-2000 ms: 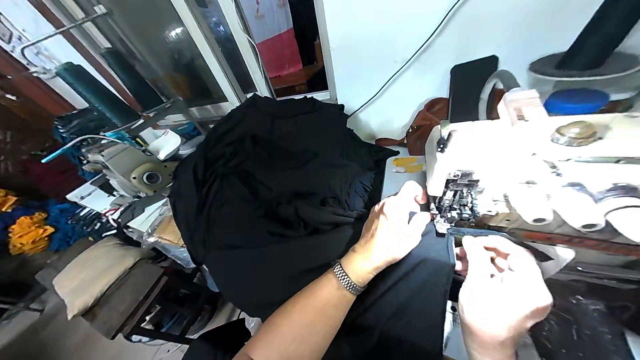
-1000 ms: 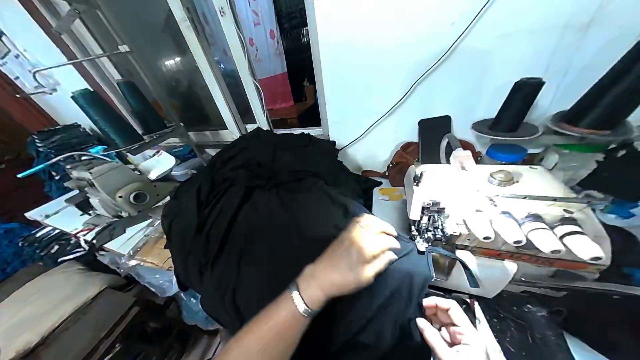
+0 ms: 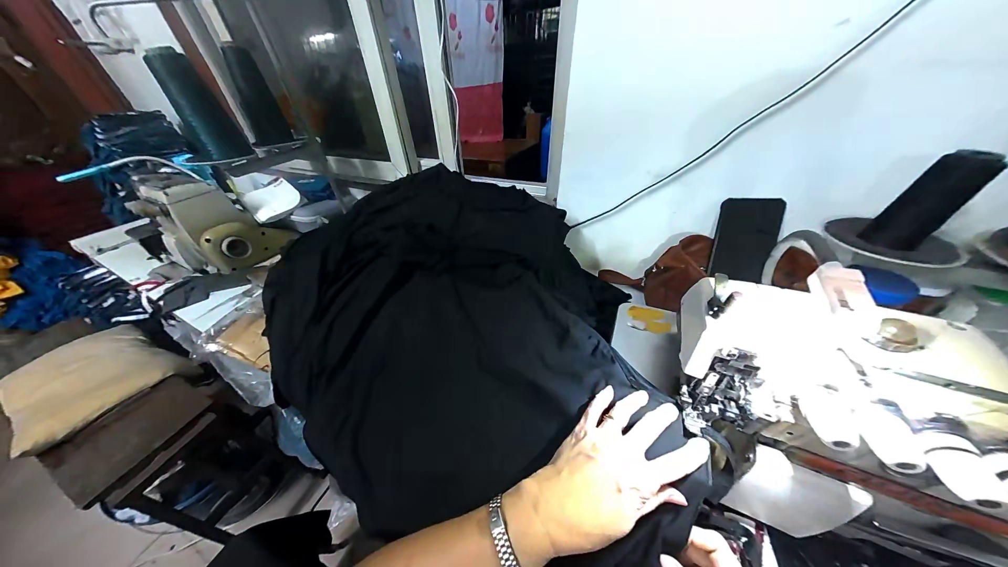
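My left hand (image 3: 610, 472), with a metal watch band at the wrist, lies flat on black fabric (image 3: 472, 378), its fingers spread just left of the needle area of a white overlock-type sewing machine (image 3: 724, 386). Of my right hand (image 3: 705, 549) only some fingers show at the bottom edge, beside the fabric's lower right part; its grip is hidden. The fabric's edge reaches the machine's presser foot area. A large heap of the same black cloth rises behind and to the left of my left hand.
Black thread cones (image 3: 933, 201) stand behind the machine. A phone (image 3: 746, 240) leans on the wall beside a brown leather bag (image 3: 679, 272). At the left are another sewing machine (image 3: 228, 236) and a cushion (image 3: 94, 386) on a wooden stool. A cable runs along the wall.
My left hand has opened out flat on the fabric, where its fingers were bunched before. My right hand has dropped mostly out of view; two seconds ago it was beside the machine's front.
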